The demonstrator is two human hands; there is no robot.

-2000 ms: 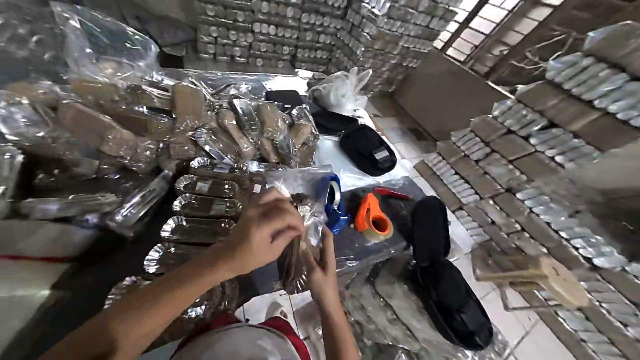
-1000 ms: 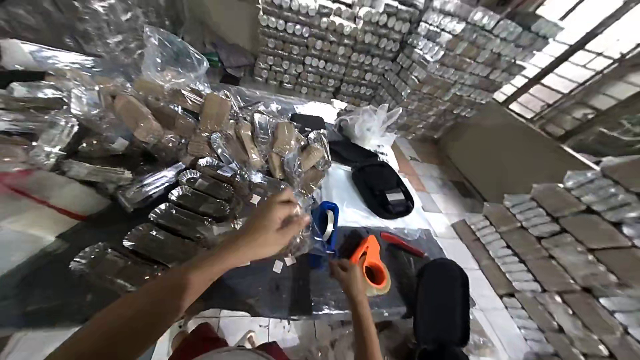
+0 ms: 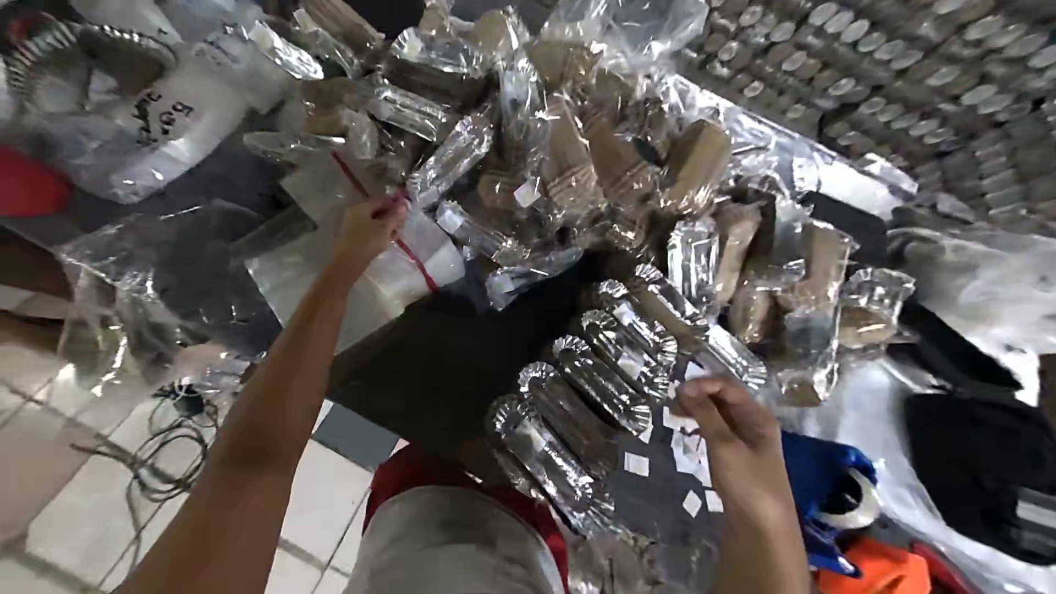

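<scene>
My left hand (image 3: pixel 373 224) is on a stack of clear plastic bags (image 3: pixel 322 272), beside a red strip (image 3: pixel 417 266) that lies across them; its fingertips are bent, and whether they pinch anything is unclear. My right hand (image 3: pixel 726 412), fingers curled, hovers over small white paper squares (image 3: pixel 686 450) on the dark table; whether it holds one cannot be told. Between the hands stands a row of foil-like oblong trays (image 3: pixel 598 384) with crimped edges. Right of my right hand are a blue tape dispenser (image 3: pixel 813 478) and an orange tape dispenser (image 3: pixel 879 568).
Plastic-wrapped packs of trays (image 3: pixel 569 157) are heaped at the back. A white plastic bag with handwriting (image 3: pixel 177 124) lies at left. Black cases (image 3: pixel 982 470) lie at right. Stacked packs (image 3: pixel 891 74) fill the far right. Cables (image 3: pixel 169 462) lie on the tiled floor.
The view has swung left. My left hand has moved left from near the blue dispenser to the plastic bags. My right hand has left the orange dispenser and is over the paper squares.
</scene>
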